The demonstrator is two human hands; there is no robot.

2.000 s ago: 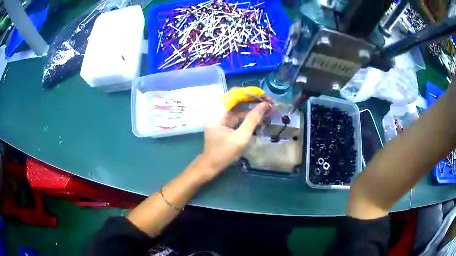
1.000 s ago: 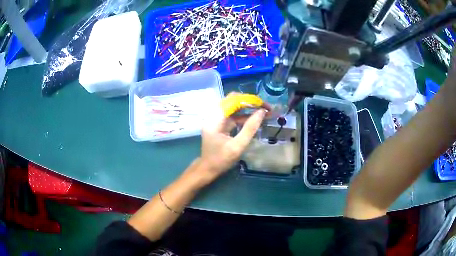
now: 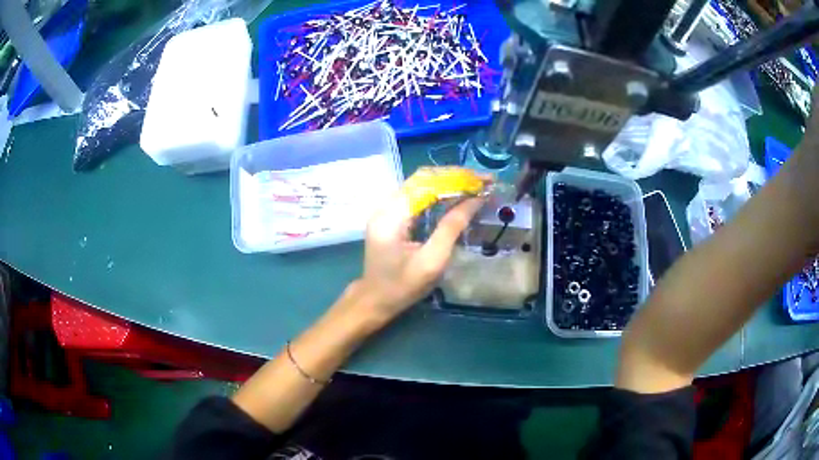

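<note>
My left hand [image 3: 404, 256] is at the left side of the press fixture [image 3: 501, 235], thumb and index finger close together. A bright yellow cover [image 3: 444, 185] is on the index finger. Whether a part is between the fingertips is too blurred to tell. A small dark red piece [image 3: 506, 214] sits on top of the metal fixture block, under the tip of the press ram [image 3: 530, 182]. The press head [image 3: 579, 110] stands above. My right hand is out of the picture; only its forearm shows, reaching up past the right edge.
A clear box of black rings [image 3: 594, 256] stands right of the fixture. A clear box with a few pins [image 3: 314, 211] is to the left. Behind are a blue tray heaped with pins [image 3: 382, 67], white boxes [image 3: 199, 94] and plastic bags [image 3: 682, 139]. The press lever [image 3: 750, 58] extends right.
The view has shifted slightly. My left hand stays beside the fixture, with its yellow-covered finger now a little straighter. The right forearm stays raised.
</note>
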